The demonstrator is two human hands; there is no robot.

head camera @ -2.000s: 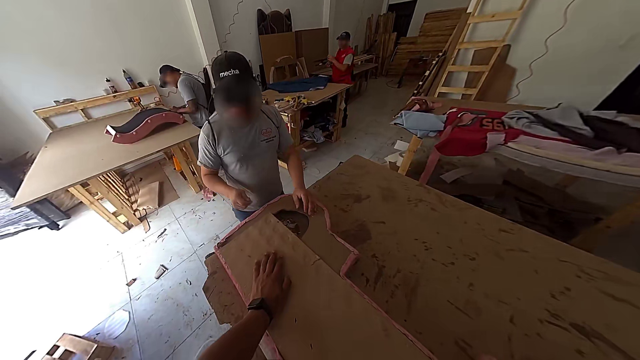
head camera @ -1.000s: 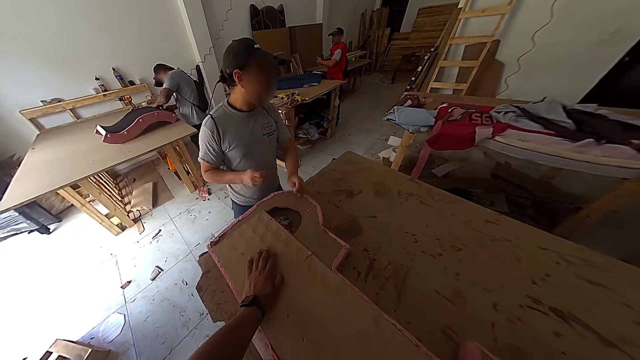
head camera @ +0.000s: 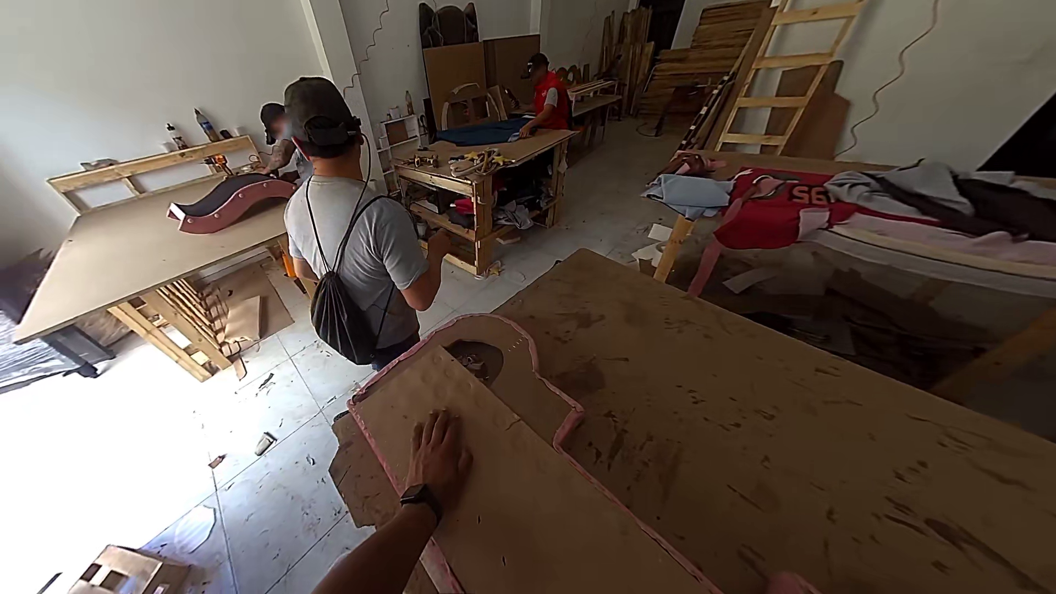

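Note:
My left hand [head camera: 437, 462], with a watch on its wrist, lies palm down on a flat rectangular board [head camera: 495, 495]. Under that board is a larger shaped panel [head camera: 516, 355] with a curved outline, a pink edge and a dark oval opening [head camera: 477, 361] near its far end. The panel rests on a scuffed brown worktable [head camera: 701, 396]. At the bottom edge, a small blurred skin-toned patch, apparently part of my right hand [head camera: 789, 582], shows beside the panel; its fingers cannot be made out.
A co-worker with a drawstring bag [head camera: 342, 318] stands just beyond the panel's far end. Another person works at the left table near a curved dark and pink piece [head camera: 235, 202]. A person in red stands at a far bench [head camera: 487, 157]. Clothes [head camera: 784, 206] cover a right-hand table.
The nearest co-worker, whose hand was at the panel's far end, has turned around, back now toward me, with the hand off it. My left hand stays on the board.

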